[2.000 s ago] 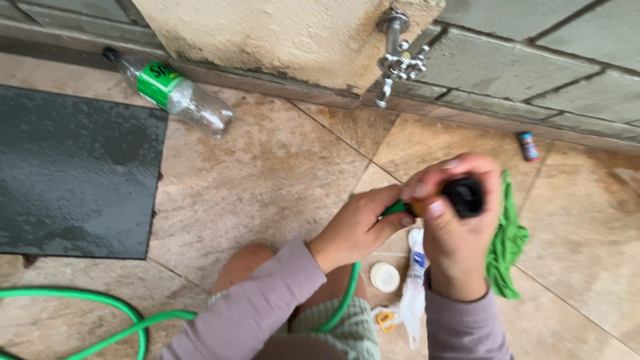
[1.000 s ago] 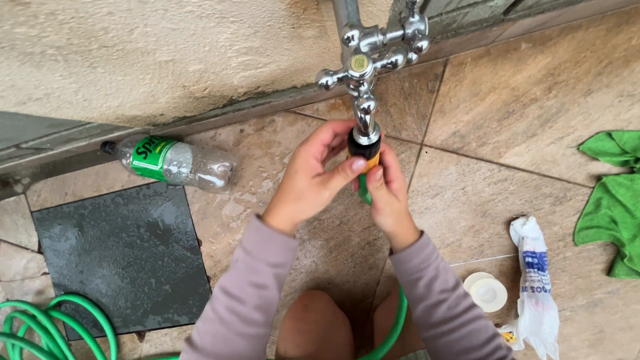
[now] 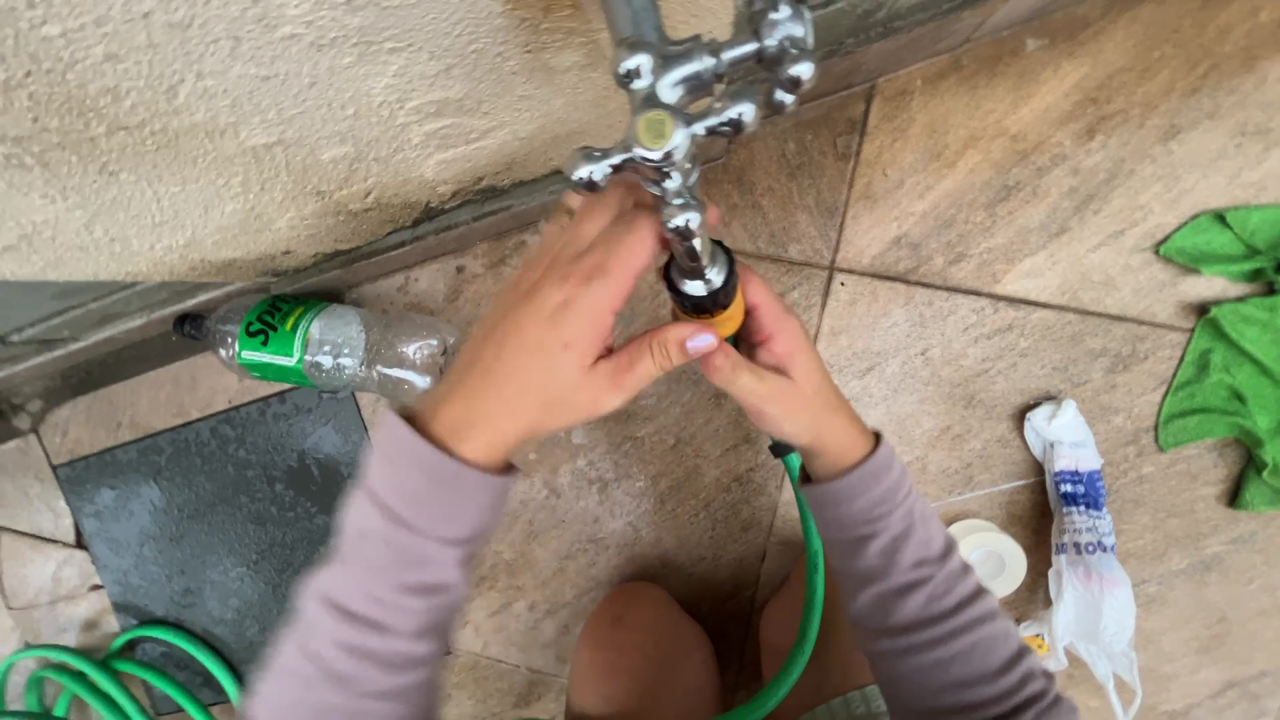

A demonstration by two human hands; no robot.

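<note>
A chrome outdoor tap [image 3: 660,130] juts from the wall at top centre. Its spout end sits in a black and orange hose connector [image 3: 712,300]. My right hand [image 3: 785,370] grips the connector from the right and below, fingers partly hidden behind it. My left hand [image 3: 560,320] is on the left side, its thumb tip at the orange part and its fingers raised beside the spout, partly hidden by the tap; its hold is unclear. The green garden hose [image 3: 808,560] comes out below my right hand and curves down between my knees.
A plastic soda bottle [image 3: 330,345] lies by the wall at left, beside a dark wet slab [image 3: 220,520] and hose coils [image 3: 170,660]. At right are white tape rolls [image 3: 990,560], a plastic bag [image 3: 1085,540] and a green cloth [image 3: 1220,370].
Two seconds ago the connector was in my hands away from the tap; a second ago it was at the spout. Since then my left hand's fingers have moved up beside the tap. The view has shifted closer.
</note>
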